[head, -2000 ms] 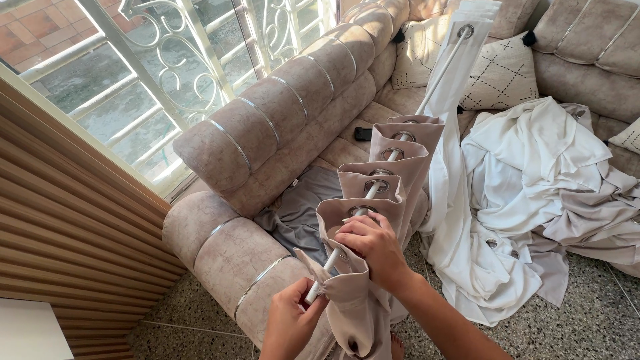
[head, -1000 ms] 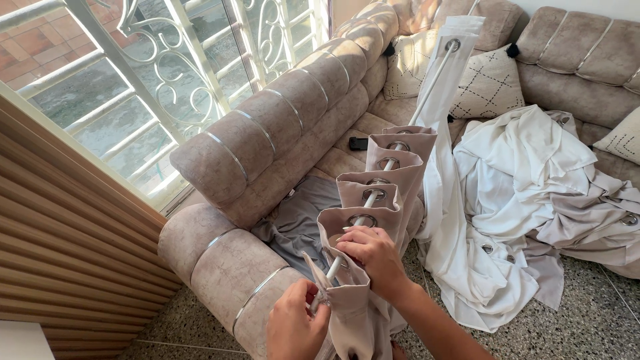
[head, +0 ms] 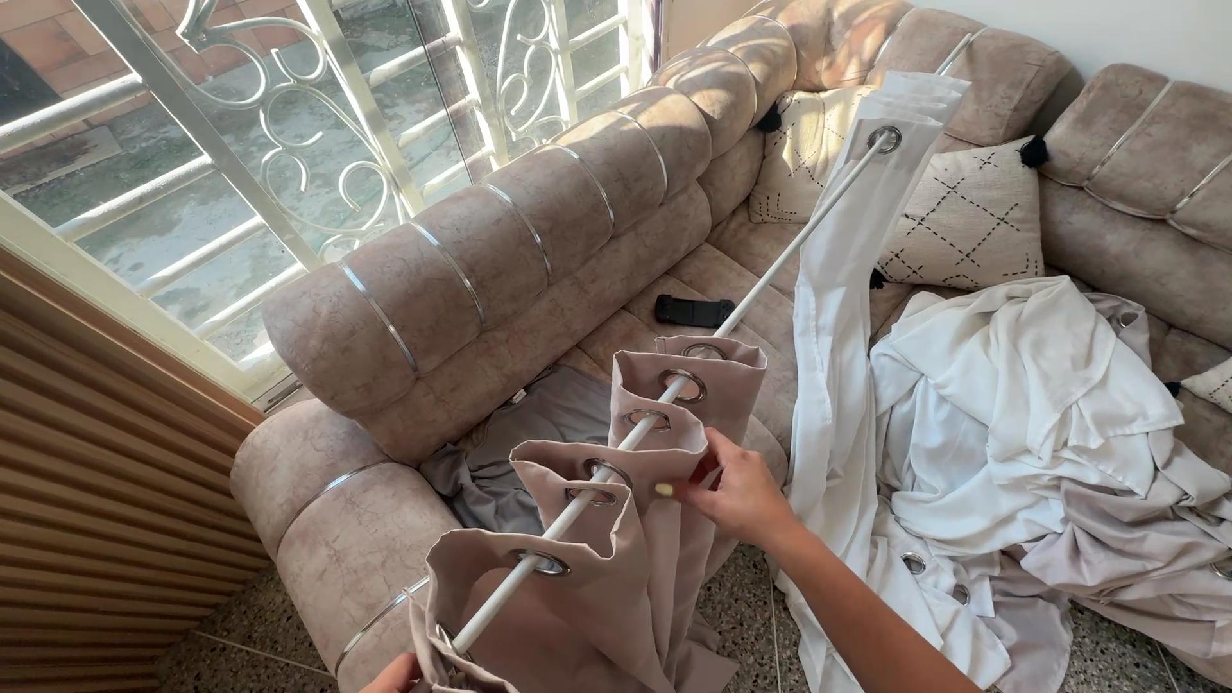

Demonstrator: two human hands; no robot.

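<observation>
A white curtain rod (head: 789, 252) runs from the bottom left up to the sofa corner. Through its metal grommets hangs a beige-pink grommet curtain (head: 587, 577), folded in waves along the near half. My right hand (head: 736, 489) pinches a fold of this curtain to the right of the rod, thumb on the near side. At the bottom edge, my left hand (head: 393, 674) shows only in part, against the bunched curtain near the rod's near end; its grip is hidden. A white sheer curtain (head: 833, 318) hangs from the rod's far end by a grommet.
White and beige fabric (head: 1020, 395) lies heaped on the right of the beige sofa (head: 462, 279). A black device (head: 693, 311) rests on the seat, with patterned cushions (head: 967, 217) behind. Grey cloth (head: 549, 423) lies by the armrest. A barred window (head: 318, 125) and slatted panel (head: 106, 481) stand left.
The beige-pink curtain's folds are spread farther along the rod towards its near end. My right hand has moved from beside the rod to a fold's right edge; my left hand is now mostly out of view.
</observation>
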